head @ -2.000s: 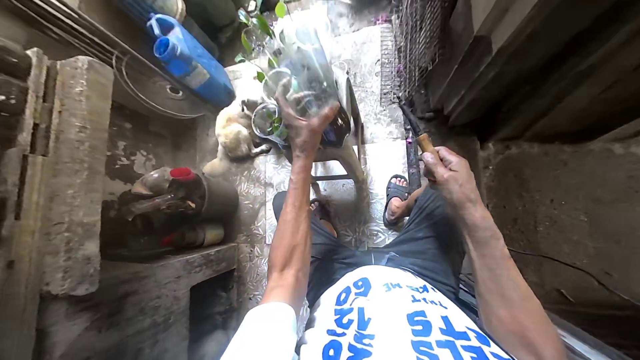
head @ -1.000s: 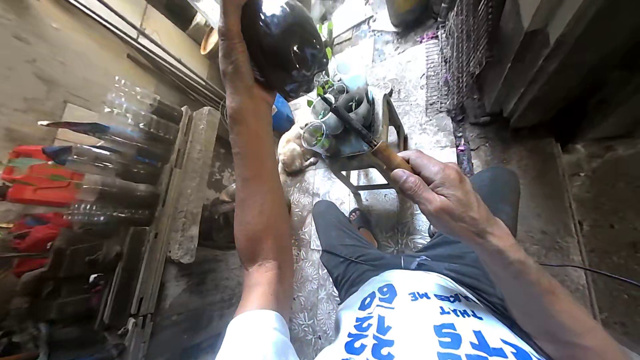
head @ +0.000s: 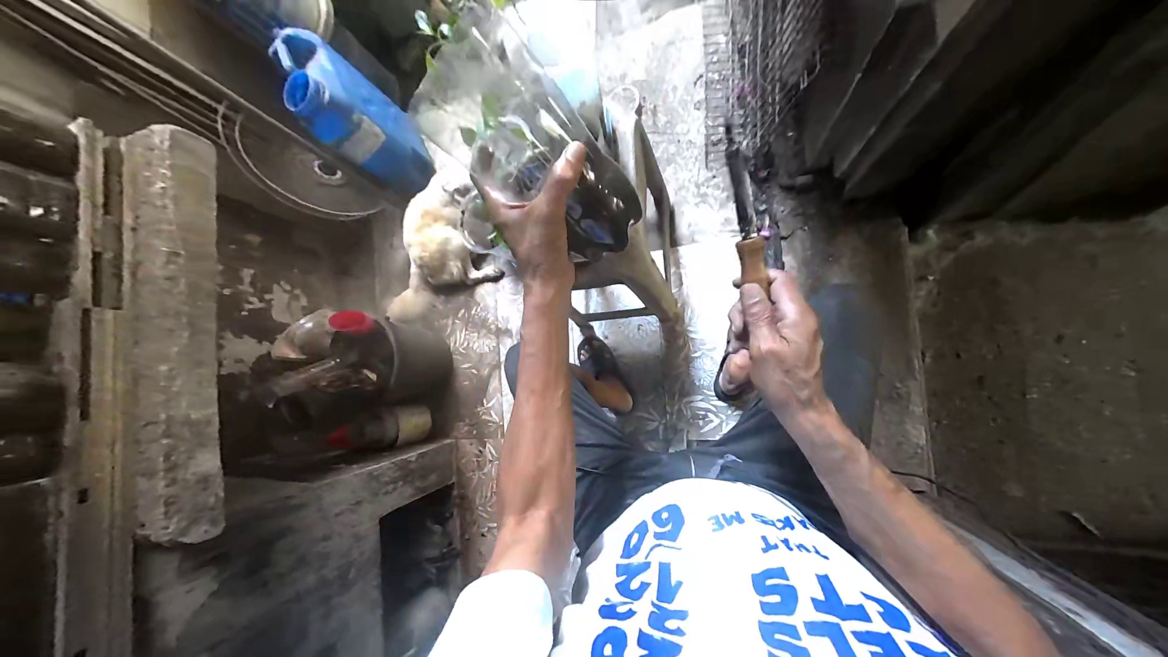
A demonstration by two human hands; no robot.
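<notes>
My left hand (head: 538, 214) is wrapped around a large clear plastic bottle (head: 511, 109), held over a plastic stool (head: 652, 265). Green leaves show through and behind the bottle; a dark, shiny, rounded object (head: 602, 205) lies just right of my fingers, partly hidden. In my right hand (head: 776, 338) is the wooden handle (head: 753, 260) of a tool with a long dark shaft or blade (head: 737, 182), which points away from me. The exact kind of tool cannot be told.
A light-furred animal (head: 436, 233) lies left of the stool. Beyond it leans a blue plastic jug (head: 351, 119). At left are a concrete slab (head: 173, 328) and a dark bucket (head: 422, 360) beside bottles. Wire mesh (head: 762, 64) stands upper right, and my sandalled feet are near the stool.
My left hand has come down from the upper left, where it was near a dark round object, and now holds the clear bottle. My right hand has drawn the tool away from the stool to the right.
</notes>
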